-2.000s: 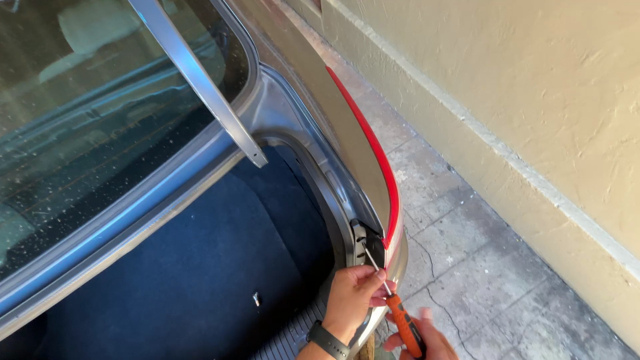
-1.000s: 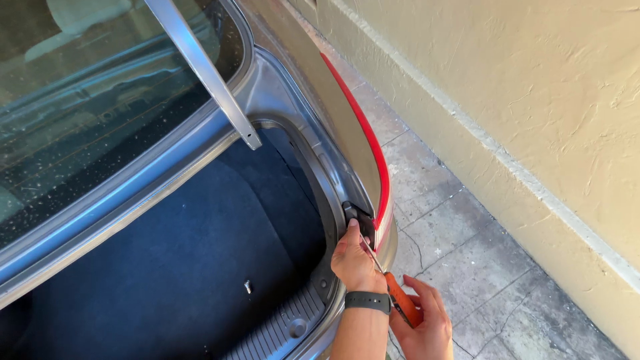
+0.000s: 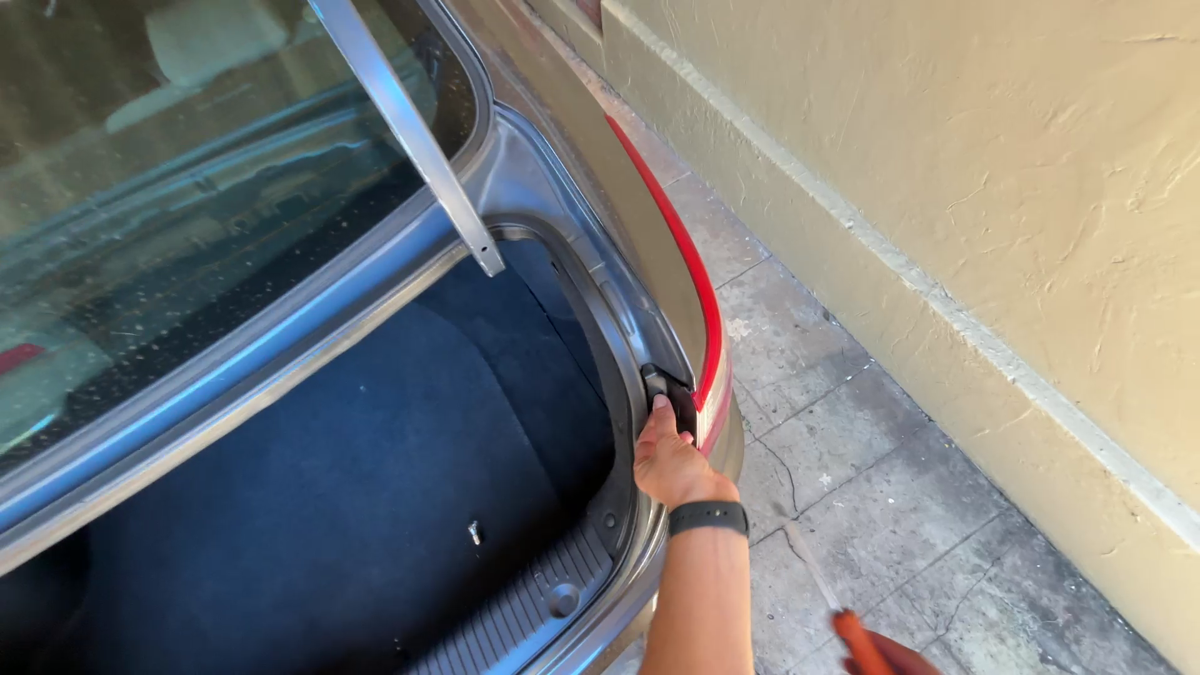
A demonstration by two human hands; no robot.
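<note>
My left hand, with a dark band on its wrist, reaches to the corner of the car's open trunk. Its fingertips touch the black part beside the tail light; whether they grip anything there cannot be told. At the bottom right my right hand, mostly out of frame, holds a screwdriver by its orange handle. The blurred shaft points up and left, over the paving and apart from the car. A small metal screw or bolt lies on the dark trunk floor.
A metal trunk-lid arm slants down across the rear window. The ribbed sill trim edges the trunk opening. Beside the car runs grey paving, bounded on the right by a beige plastered wall.
My right hand has drawn the screwdriver away from the tail-light corner, down and to the right. My left hand remains at that corner, its fingertips on the black part.
</note>
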